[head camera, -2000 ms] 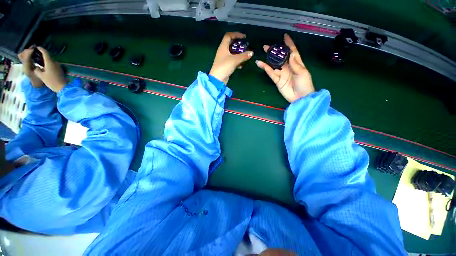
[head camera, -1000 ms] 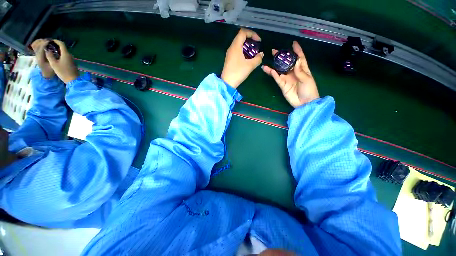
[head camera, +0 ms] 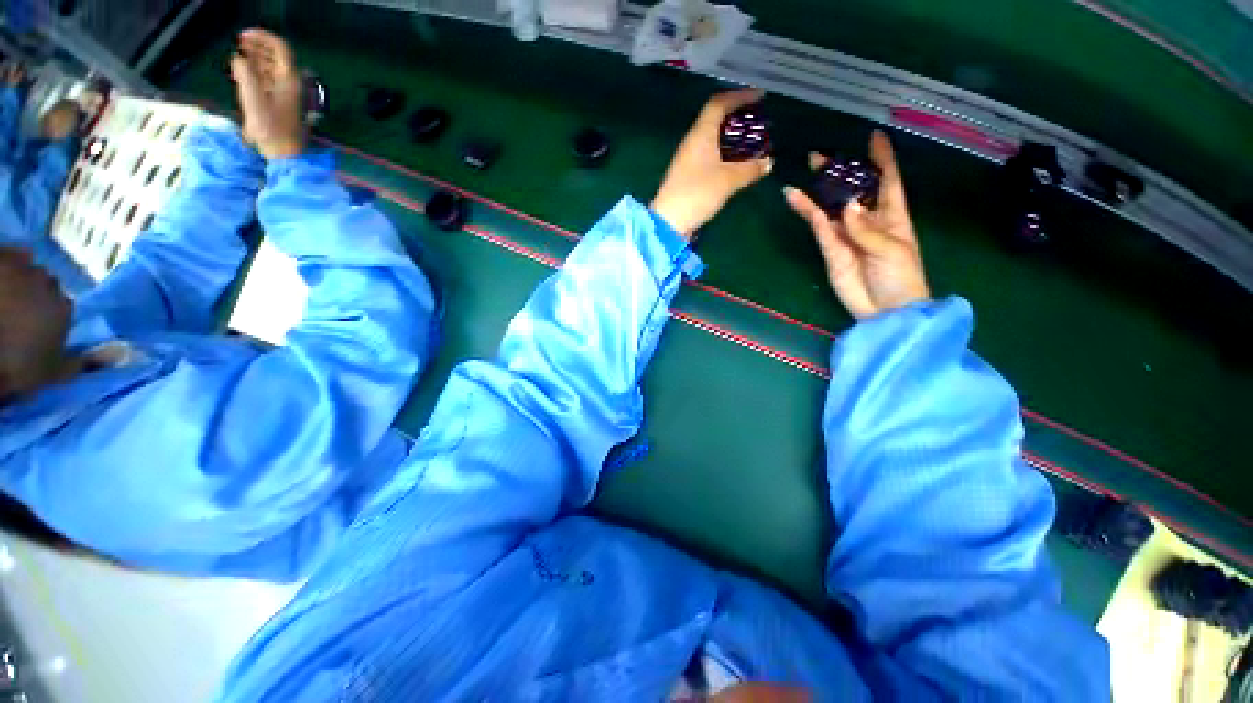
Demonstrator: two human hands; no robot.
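Observation:
My left hand (head camera: 708, 168), bare, holds a black round unit (head camera: 746, 135) between thumb and fingers above the dark green conveyor. Its glossy face shows purple-white reflections. My right hand (head camera: 868, 240), bare, holds a second black round unit (head camera: 845, 183) just to the right, also glossy with reflections and slightly tilted. The two units are apart. The fingers hide parts of both rims.
The conveyor (head camera: 660, 247) carries several black units at left and one (head camera: 1032, 224) at right, near the metal rail (head camera: 825, 89). Stacked black parts (head camera: 1204, 592) lie on a yellow sheet (head camera: 1147, 618). A neighbouring worker's hand (head camera: 271, 96) and a perforated tray (head camera: 127, 179) are at left.
The whole view has shifted, so things sit further right. The right unit's face looks more tilted. The neighbouring worker's hands have moved apart. Both my hands keep their units.

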